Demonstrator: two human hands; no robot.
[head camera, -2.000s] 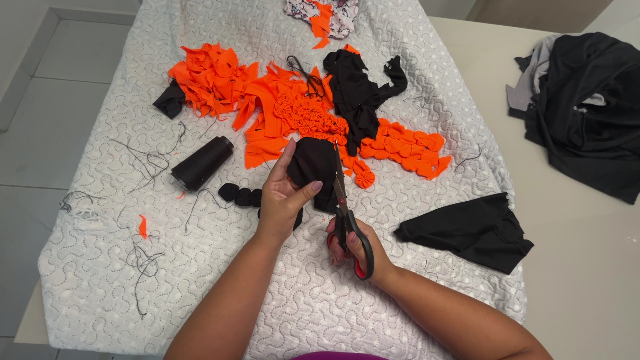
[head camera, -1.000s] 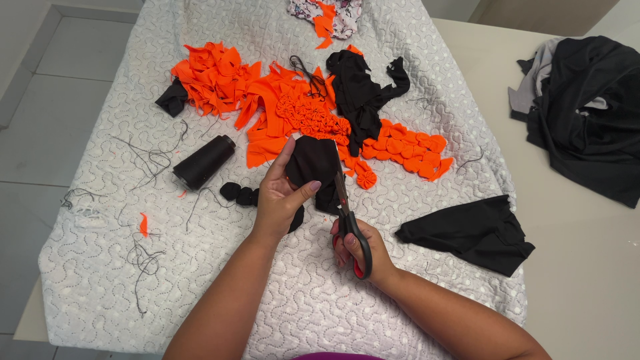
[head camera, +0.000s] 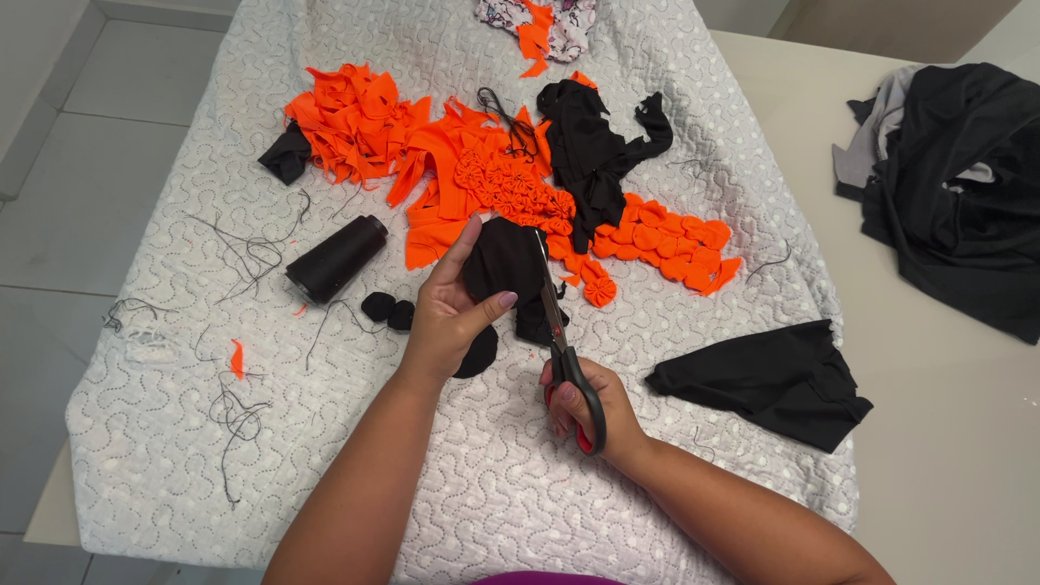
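My left hand (head camera: 455, 313) holds a piece of black fabric (head camera: 505, 262) between thumb and fingers. In my right hand (head camera: 593, 406) is a pair of scissors (head camera: 561, 345) with black and red handles, its blades pointing up along the fabric's right edge. Under the hands lie a round black fabric piece (head camera: 478, 354) and a black scrap (head camera: 536, 323). Small gathered black fabric puffs (head camera: 379, 306) sit left of my left hand, and a cone of black thread (head camera: 337, 258) lies on its side beyond them.
A quilted white cover (head camera: 504, 504) bears orange fabric scraps (head camera: 353, 126), gathered orange rosettes (head camera: 512, 187), joined orange puffs (head camera: 670, 244), black scraps (head camera: 597, 154) and loose threads (head camera: 236, 418). Right of my hands lies folded black fabric (head camera: 764, 382); a black garment-like heap (head camera: 959, 195) rests on the bare tabletop (head camera: 934, 455).
My right hand and the scissors have shifted slightly along the edge of the black fabric. My left hand keeps its hold.
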